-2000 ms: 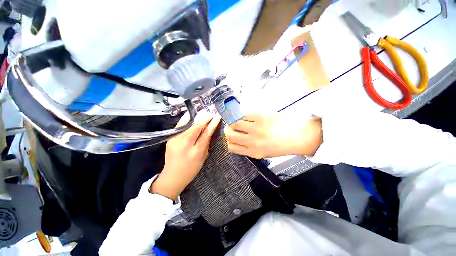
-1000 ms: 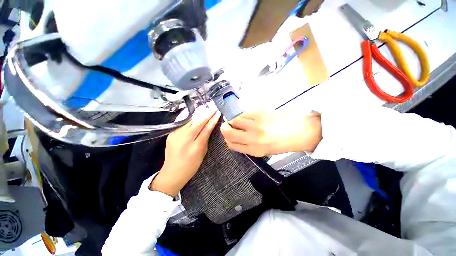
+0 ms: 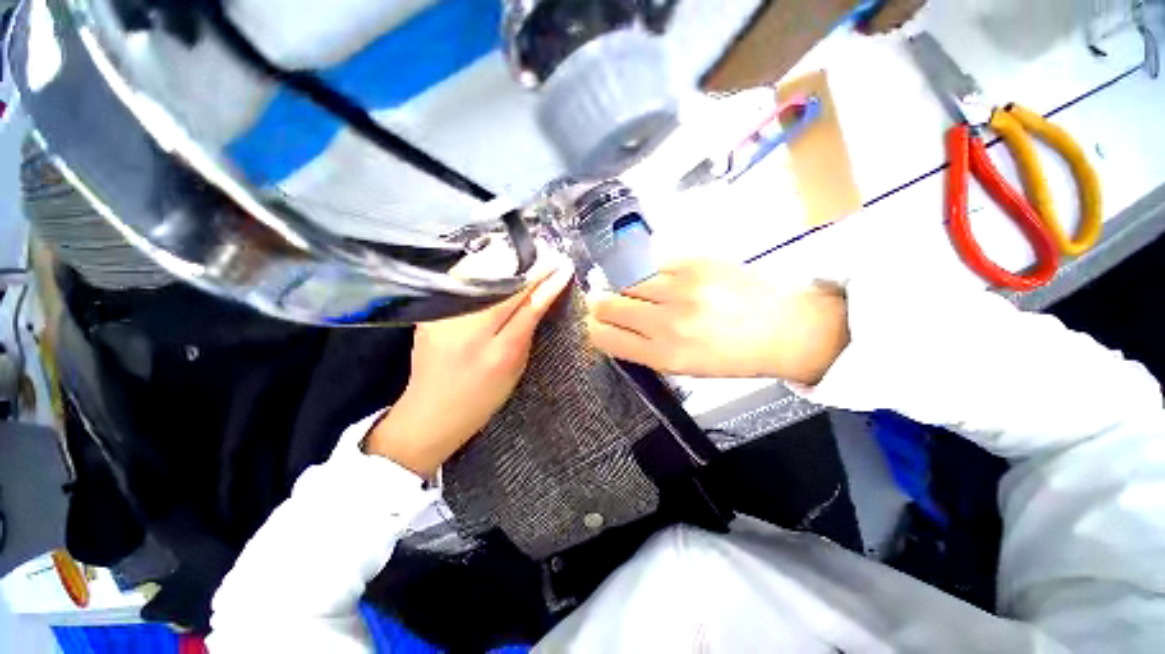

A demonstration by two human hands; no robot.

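Note:
The grey checked panel [image 3: 562, 447] of the black garment [image 3: 230, 422] runs from the needle area down toward the lap. My left hand [image 3: 479, 371] presses on the cloth, its fingertips close to the presser foot [image 3: 547, 243]. My right hand [image 3: 715, 326] pinches the cloth's right edge just below the grey-blue cylinder [image 3: 620, 236]. A dark strip [image 3: 671, 422] runs down from the right fingers. The needle and the cloth under the fingertips are hidden or too small to tell.
The machine head [image 3: 371, 77] with its grey knob [image 3: 607, 102] fills the upper left. Red and yellow scissors [image 3: 1003, 185] lie at the upper right. Small snips [image 3: 773, 134] lie by the tan strip [image 3: 824, 153]. A ruler tape [image 3: 767, 411] runs along the table edge.
The view has moved closer to the machine head, which looks larger. Both hands stay at the needle area, holding the cloth much as before. The panel's lower end sits slightly higher and further left.

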